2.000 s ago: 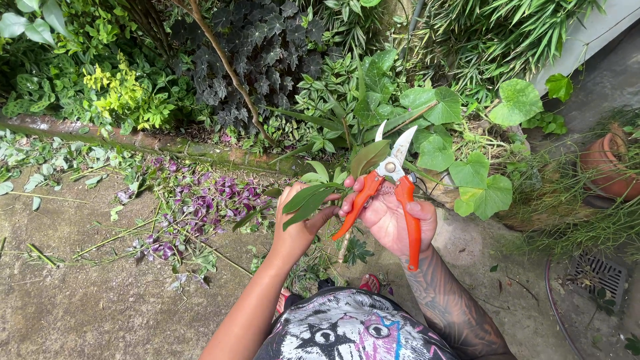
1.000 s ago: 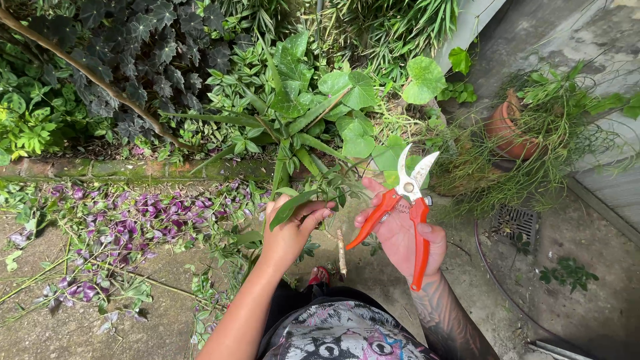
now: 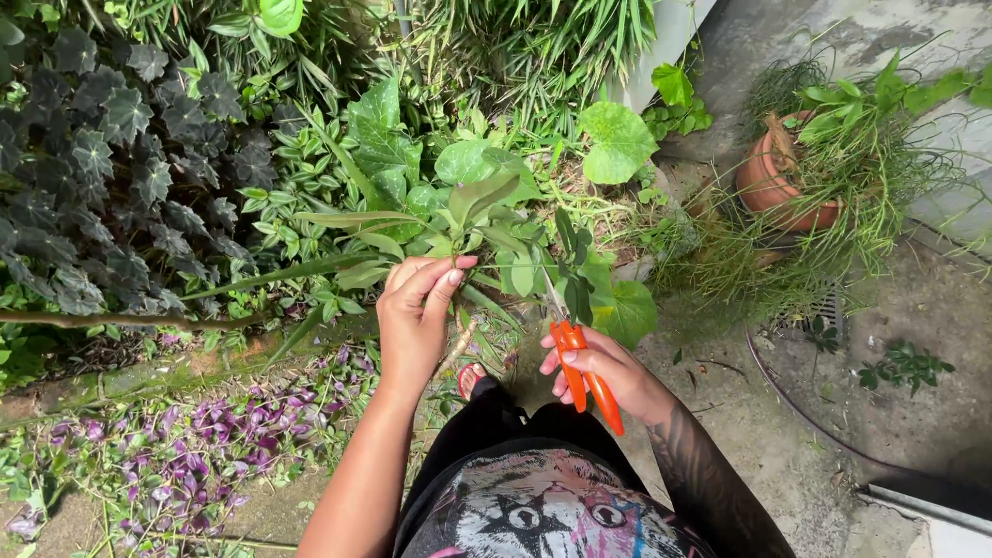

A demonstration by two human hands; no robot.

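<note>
My left hand (image 3: pixel 422 314) pinches the stem of a leafy green plant cutting (image 3: pixel 465 213) between thumb and fingers, just below its leaves. A pale, thick stem or root piece (image 3: pixel 460 347) hangs beneath that hand. In my right hand (image 3: pixel 612 372) are pruning shears with orange handles (image 3: pixel 577 364). Their handles lie near each other, and the blades point up among the leaves at the cutting's right side. Dark green leaves (image 3: pixel 577 291) partly cover the blades, so whether these touch a stem cannot be told.
A terracotta pot (image 3: pixel 775 182) with trailing green stems stands at right, near a floor drain (image 3: pixel 825 310) and a thin hose (image 3: pixel 783 403). A low mossy border (image 3: pixel 139 380) edges the planting bed. Cut purple-leaved stems (image 3: pixel 232 434) litter the concrete at left.
The shears' handles have come closer together, and their blades, which were in plain sight above my right hand, now sit among leaves. The view has shifted to the right.
</note>
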